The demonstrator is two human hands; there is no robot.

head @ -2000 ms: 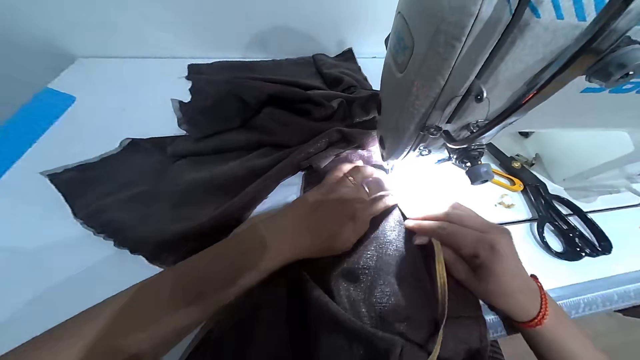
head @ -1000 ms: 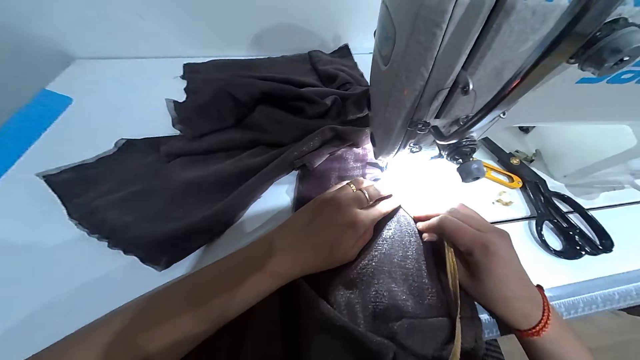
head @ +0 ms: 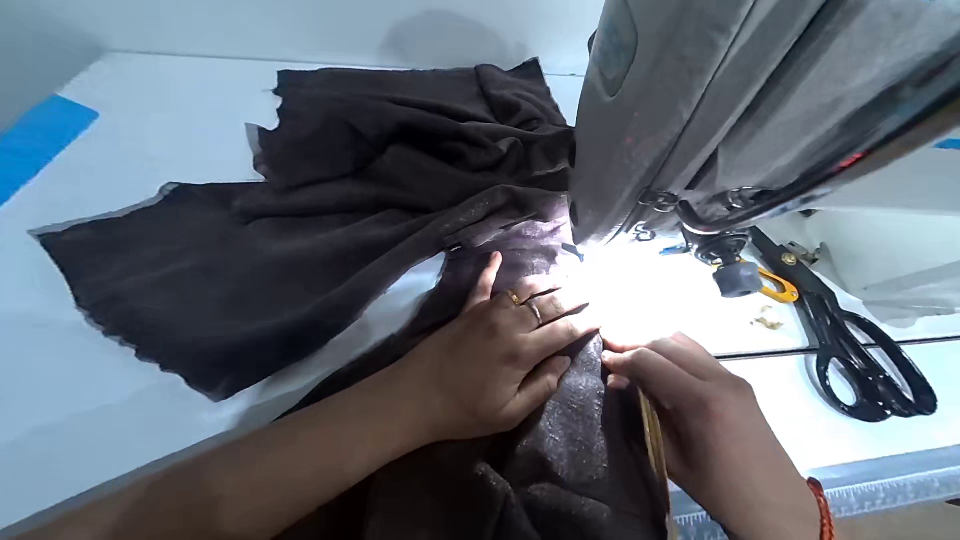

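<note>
Dark brown fabric (head: 322,232) lies across the white table and runs under the head of a sewing machine (head: 667,97). My left hand (head: 510,352), with rings on two fingers, rests on the fabric just in front of the machine, its fingers spread. Close by on the right, my right hand (head: 697,405) pinches the fabric's edge between thumb and fingers. A yellowish tape or trim (head: 652,442) hangs down beside this hand. Bright lamp light washes out the needle area, so the needle and presser foot cannot be made out.
Black-handled scissors (head: 862,360) lie right of the machine head, beside a small yellow-handled tool (head: 780,286) and some scraps (head: 768,319). A clear ruler-like strip (head: 870,480) runs along the table's front edge. Blue tape (head: 45,142) is at the far left.
Since the frame of one second ago, the fingers of my left hand have spread apart on the fabric. My right hand keeps its pinch at the edge.
</note>
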